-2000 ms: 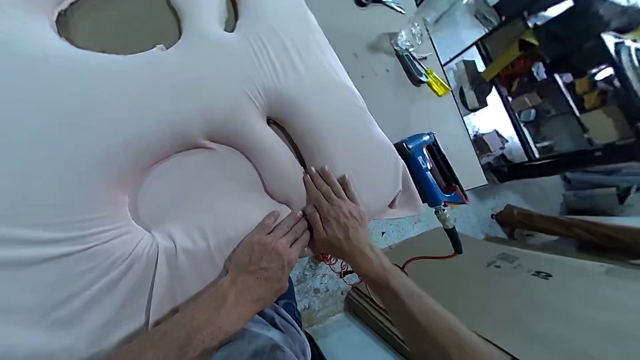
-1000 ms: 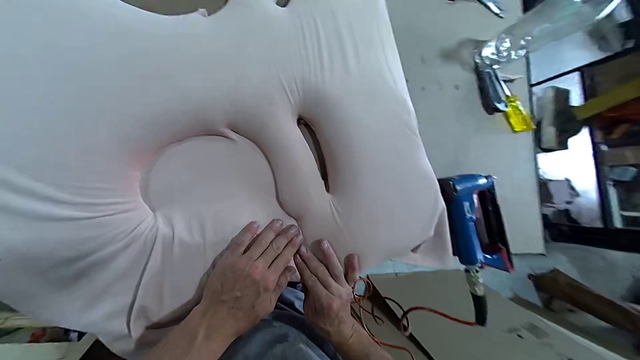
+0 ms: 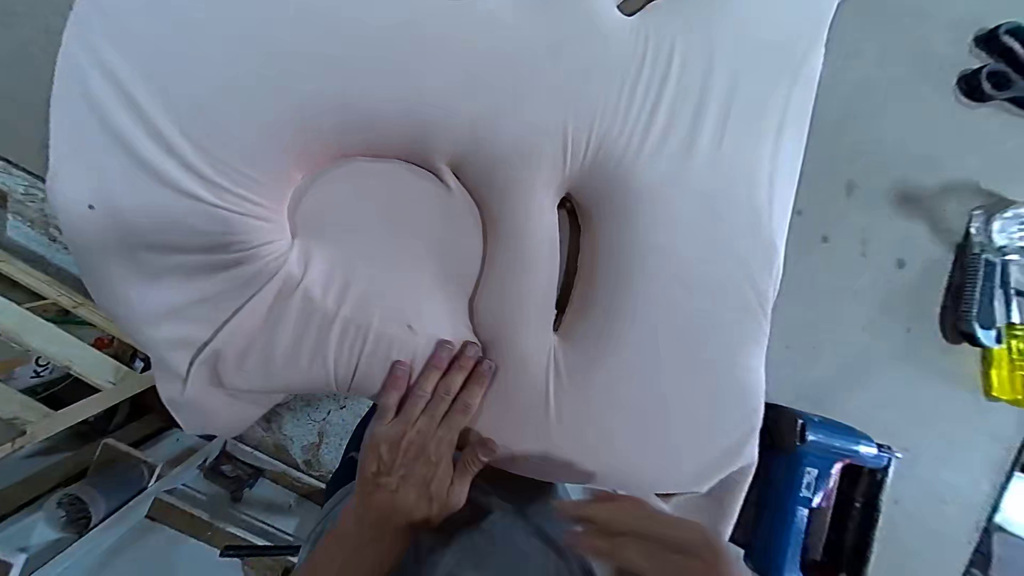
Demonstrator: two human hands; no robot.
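Pale pink stretch fabric (image 3: 664,264) covers a large padded panel with a narrow slot and a rounded recess, wrinkled around the recess's left side. My left hand (image 3: 424,440) lies on the fabric at the panel's near edge, just below the recess, fingers spread slightly and nothing held. My right hand (image 3: 640,532) is off the fabric, just below the near edge, blurred by motion; whether it holds anything cannot be told. A blue staple gun (image 3: 808,488) rests on the table beside the panel's near right corner.
The grey table (image 3: 864,320) extends to the right of the panel. On it lie a yellow-handled tool (image 3: 1002,364) and a black tool (image 3: 1000,68). At the lower left stand a wooden frame (image 3: 72,344) and a clear plastic cylinder (image 3: 96,492).
My right hand has left the fabric beside my left hand and moved right, below the panel's edge. My left hand stays on the fabric. The view has shifted and turned.
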